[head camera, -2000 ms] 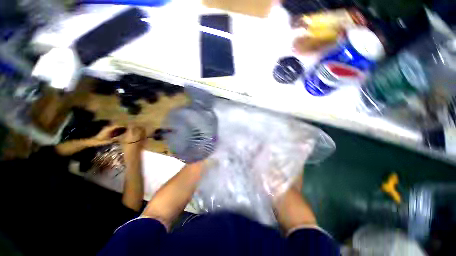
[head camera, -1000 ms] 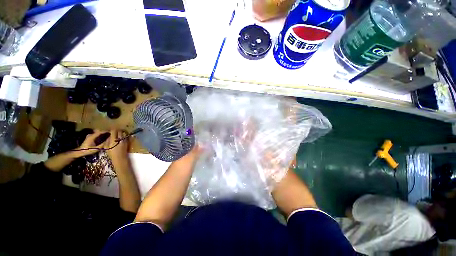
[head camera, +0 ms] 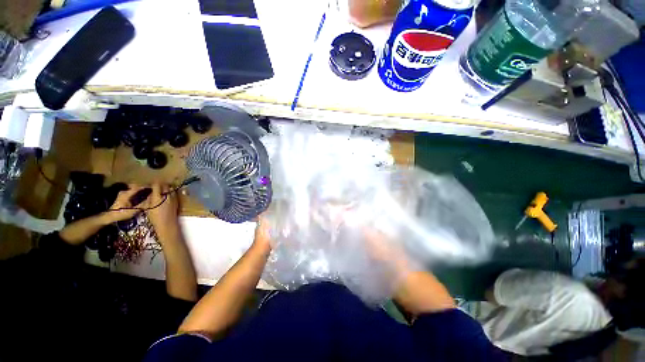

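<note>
A large crinkled clear plastic bag [head camera: 318, 205] lies in front of me and is blurred on its right side. My left hand [head camera: 264, 232] is at the bag's left edge, beside the fan; its fingers are hidden by the plastic and fan. My right hand [head camera: 378, 247] is blurred behind or inside the bag's right part; its fingers cannot be made out. Small white pieces [head camera: 368, 147] show at the bag's far edge, on a brown board [head camera: 403, 150].
A grey desk fan [head camera: 230, 177] hangs left of the bag. Black housings [head camera: 155, 134] lie beyond a neighbour's hands [head camera: 145, 201] and red wires [head camera: 133, 244]. A white shelf [head camera: 304, 95] holds phones, a can and a bottle. A yellow-handled tool [head camera: 539, 211] and another person [head camera: 544, 307] are right.
The bag's right part has swung right and towards me, uncovering the board edge and white pieces at the far side. My right hand has shifted slightly with it. My left forearm is slightly lower.
</note>
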